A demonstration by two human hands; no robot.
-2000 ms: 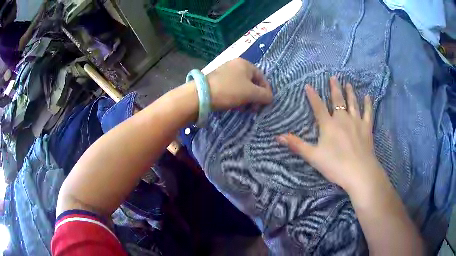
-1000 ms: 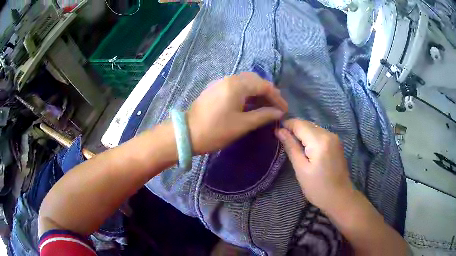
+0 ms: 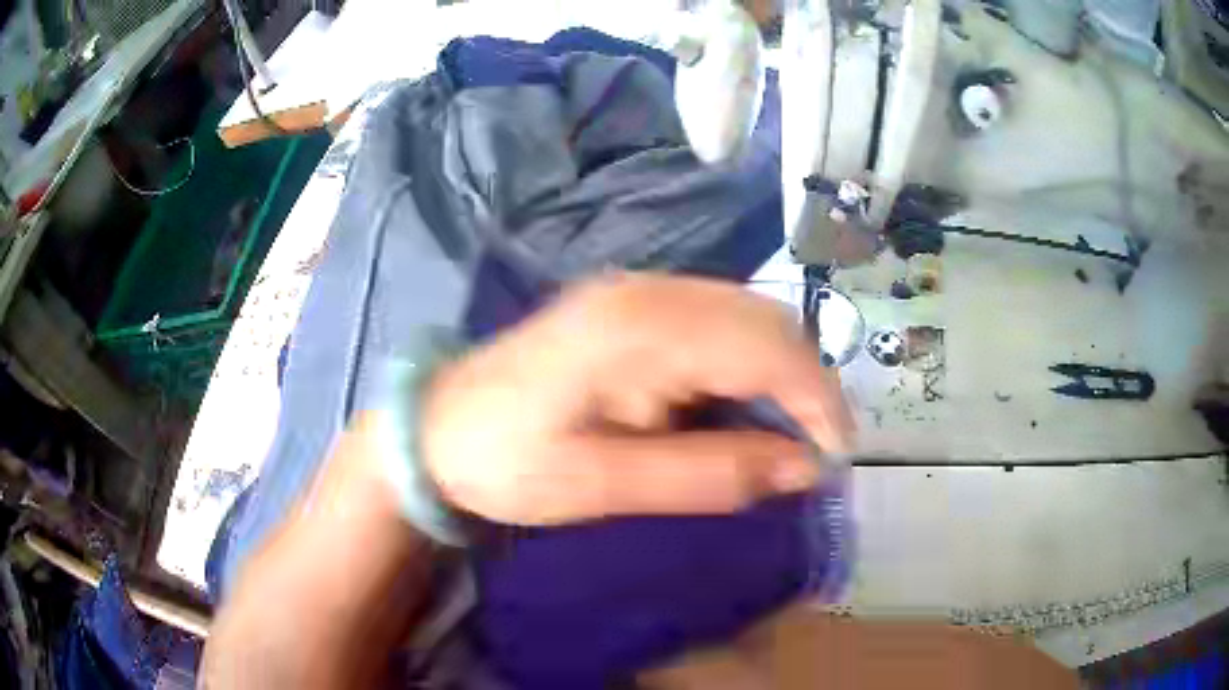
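Note:
My left hand [image 3: 607,404], with a pale green bangle at the wrist, pinches the edge of the dark purple pocket bag [image 3: 634,593] between thumb and fingers. The pocket bag's overlocked edge lies at the right, beside the machine bed. The blue-grey jacket [image 3: 391,256] spreads behind and left of my hand. My right hand [image 3: 863,654] is low in the picture, blurred and partly cut off; its fingers are hidden by the pocket bag. The presser foot area [image 3: 842,223] is beyond my left fingertips, apart from them.
The cream sewing machine [image 3: 1078,148] fills the upper right. Black thread snips [image 3: 1103,382] lie on its bed. Printed ruler markings run along the table [image 3: 1024,539] at lower right. A green crate [image 3: 202,256] stands at left, with a wooden rail [image 3: 115,584] below it.
The view has swung right towards the machine. The striped pocket bag, flat under my spread right hand, has been turned to its purple face. The jacket and hands are now beside the machine bed.

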